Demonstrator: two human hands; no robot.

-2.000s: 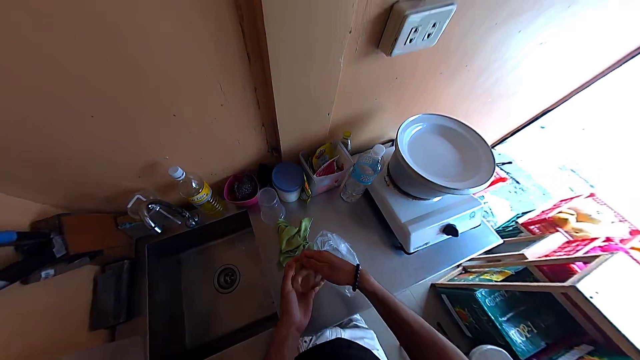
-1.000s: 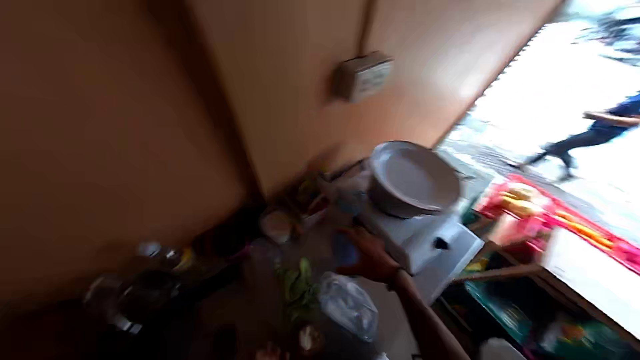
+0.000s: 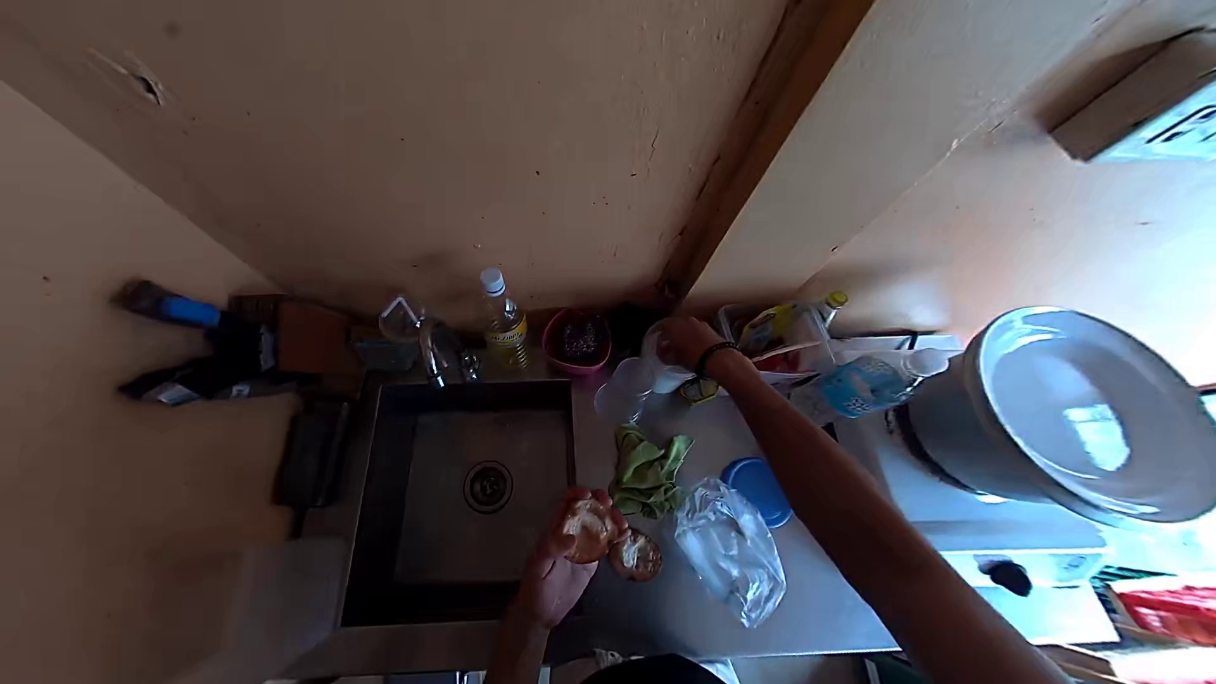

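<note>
My left hand (image 3: 560,570) is closed around a piece of split bread (image 3: 589,529), its pale inner side up, near the sink's right edge. Another bread piece (image 3: 636,556) lies right beside it. My right hand (image 3: 686,342) reaches into or over the mouth of a white tub (image 3: 671,378) by the wall; its fingertips are hidden, so I cannot tell what they hold. A blue lid (image 3: 758,492) lies on the counter under my right forearm. Between them are a clear plastic bag (image 3: 731,551) and a crumpled green cloth (image 3: 648,472).
At left is a steel sink (image 3: 486,532) with a faucet (image 3: 432,351). Along the wall stand an oil bottle (image 3: 506,328), a pink bowl (image 3: 578,342), a clear cup (image 3: 624,389) and a basket of packets (image 3: 774,342). A water bottle (image 3: 864,385) and a gas stove with a large lidded pot (image 3: 1092,418) are right.
My right hand has moved from above the counter to the tub at the wall. The blue lid, on the tub two seconds ago, is now on the counter. The view has swung considerably.
</note>
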